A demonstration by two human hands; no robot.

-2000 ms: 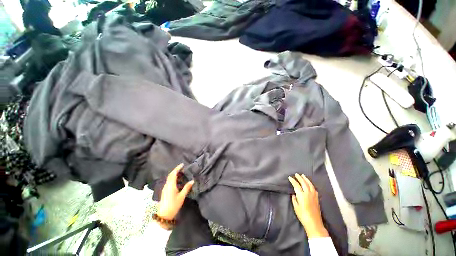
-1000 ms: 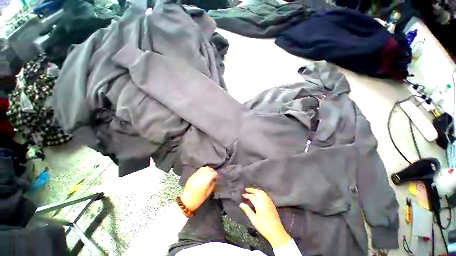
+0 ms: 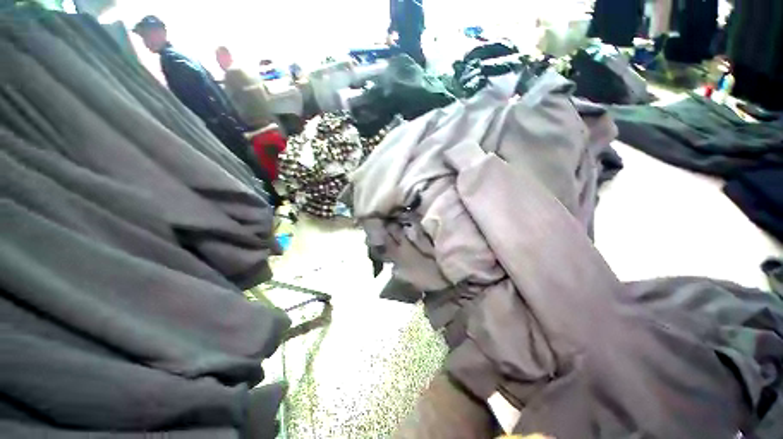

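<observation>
A grey sleeve (image 3: pixel 537 240) lies diagonally across the large grey garment pile (image 3: pixel 412 163). It runs down to the grey jacket (image 3: pixel 687 334) at the lower right, which is cut off by the picture's edge. The jacket's cloth is creased; its zipper and hood cannot be made out. Neither of my hands shows clearly. A thin skin-toned sliver at the bottom edge may be part of a hand, but I cannot tell which one or what it does.
A large mass of grey garments (image 3: pixel 129 249) fills the left side. Behind are a checked cloth heap (image 3: pixel 322 163) and a person in dark clothes (image 3: pixel 202 94); other people stand farther off. A thin metal frame (image 3: pixel 300 300) stands between the grey masses. Dark garments (image 3: pixel 695 129) lie far right.
The view has swung left and up. The pile and jacket sit farther right, and grey garments have appeared at the left. Both hands, the dryer and the cords have left clear view.
</observation>
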